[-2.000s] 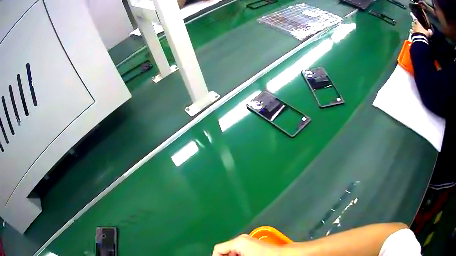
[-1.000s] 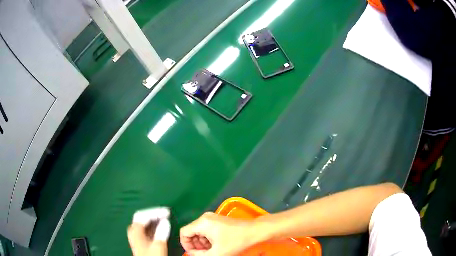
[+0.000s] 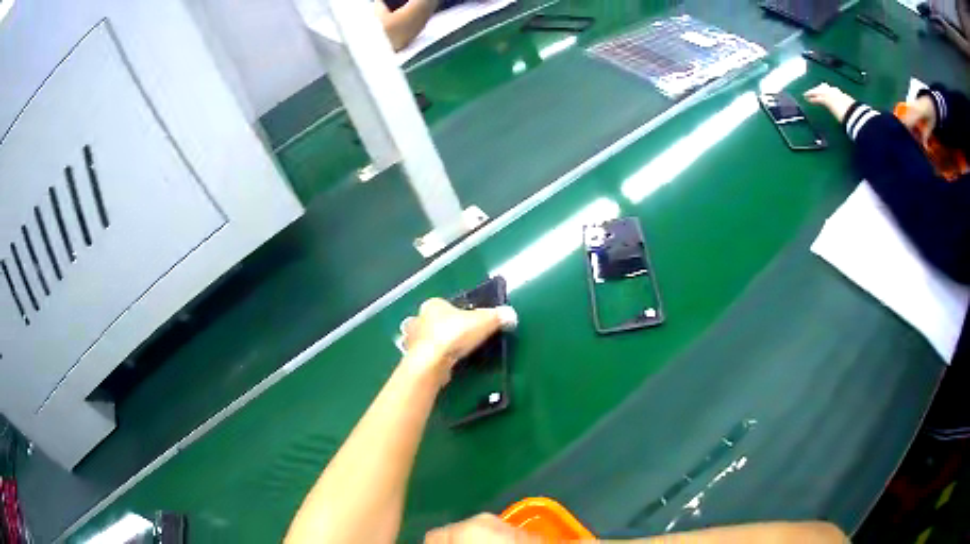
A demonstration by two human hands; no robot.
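Observation:
A black phone middle frame (image 3: 492, 385) lies on the glossy green belt near the middle. My left hand (image 3: 452, 332), with white covers on its fingertips, spans the dark camera end of this frame and grips it by the sides; the palm hides part of it. My right hand (image 3: 473, 530) is at the bottom edge, mostly cut off, beside the orange tray (image 3: 545, 519); its fingers and anything in them are hidden. A second phone middle frame (image 3: 595, 301) lies just to the right of the gripped one, not touched.
A pale grey vented cabinet (image 3: 117, 213) and white post (image 3: 410, 138) stand beyond the belt edge. A dark frame end (image 3: 170, 528) shows at bottom left. A clear blister sheet (image 3: 681, 53) lies across the belt. At right are a person's sleeve (image 3: 904, 191) and white paper (image 3: 888, 271).
My left hand has moved from beside my right hand out to the phone middle frame and taken hold of it. My right hand sits lower in the picture. The camera view has shifted.

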